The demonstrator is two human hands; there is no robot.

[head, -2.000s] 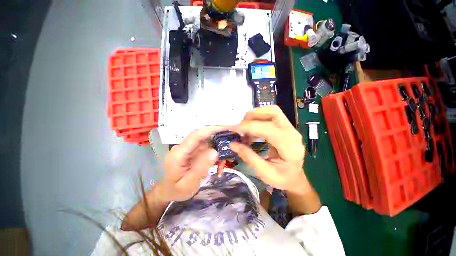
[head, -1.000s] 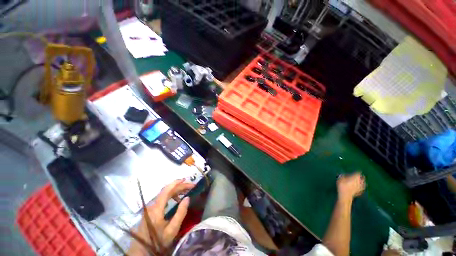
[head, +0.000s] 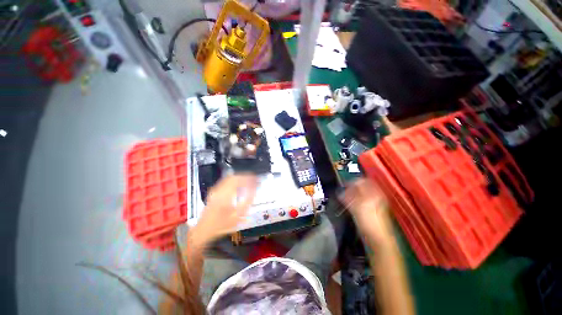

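Observation:
My left hand (head: 228, 206), blurred, is over the front of the white press table, just in front of the black press fixture (head: 251, 161). The fixture has an orange-brown nest with pale pads; whether a watch lies in it cannot be told. My right hand (head: 368, 203), also blurred, is over the edge of the green bench, beside the red tray stack. A thin, pale outline shows at its fingertips, too blurred to name. The handheld tester (head: 300, 163) lies on the table's right side with its screen lit and an orange lead at its bottom end.
The yellow press cylinder (head: 225, 67) stands behind the fixture. Control buttons (head: 293, 213) line the table's front edge. Red blister trays (head: 425, 191) are stacked right; others (head: 156, 187) are left near the floor. A black tray stack (head: 407, 58) and small bottles (head: 360, 101) are at back right.
The view has swung back left to the press. My right hand has moved from the far green bench to beside the trays. My left hand is now in front of the fixture. The dark unit held earlier is not visible.

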